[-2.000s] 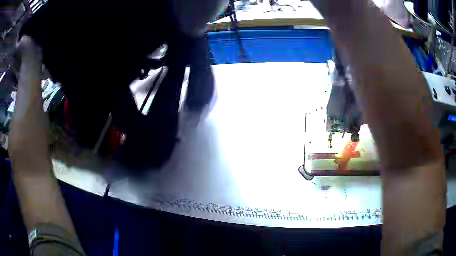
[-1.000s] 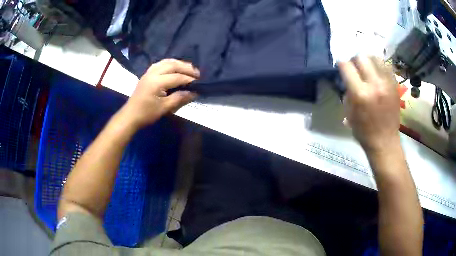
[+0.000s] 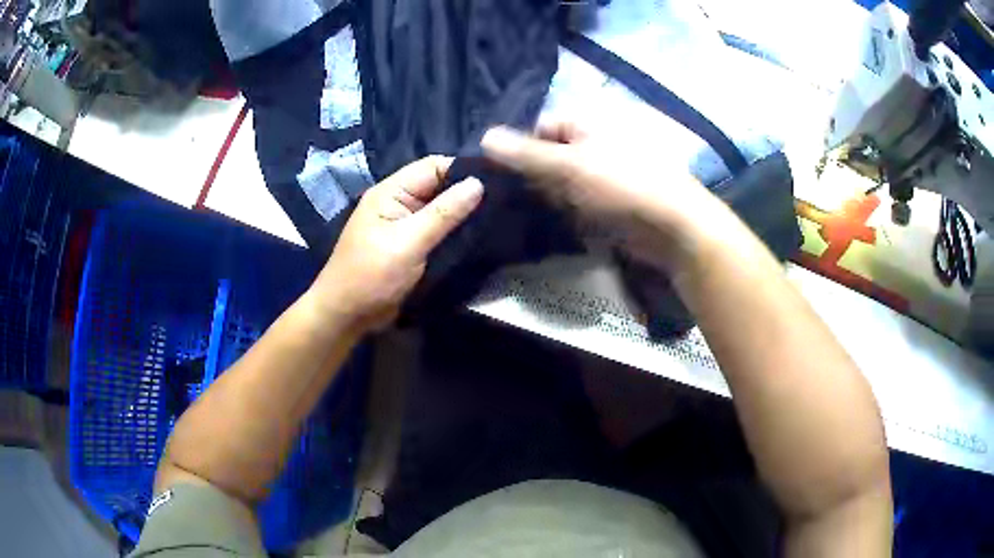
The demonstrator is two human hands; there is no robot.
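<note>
A dark garment [image 3: 436,76] with pale grey panels [image 3: 342,82] lies over the table's left and middle. My left hand [image 3: 392,234] is shut on the garment's near edge, thumb on top. My right hand [image 3: 545,164] is blurred and lies over the cloth just right of my left hand; its fingertips are near the edge, and whether it grips is unclear. A bunched dark part [image 3: 523,229] hangs below both hands. A dark end with a narrow strip [image 3: 768,202] lies right, behind my right forearm.
The sewing machine head [image 3: 905,120] stands at the right, with orange-red tape [image 3: 850,229] beside it. Black-handled scissors [image 3: 954,245] lie behind it. A blue mesh basket [image 3: 131,381] is below the table edge at left. Ruler markings [image 3: 943,434] run along the table's front edge.
The garment has been turned and gathered, and pale panels now show. My right hand has moved left from near the machine to beside my left hand. The stretched edge is now bunched.
</note>
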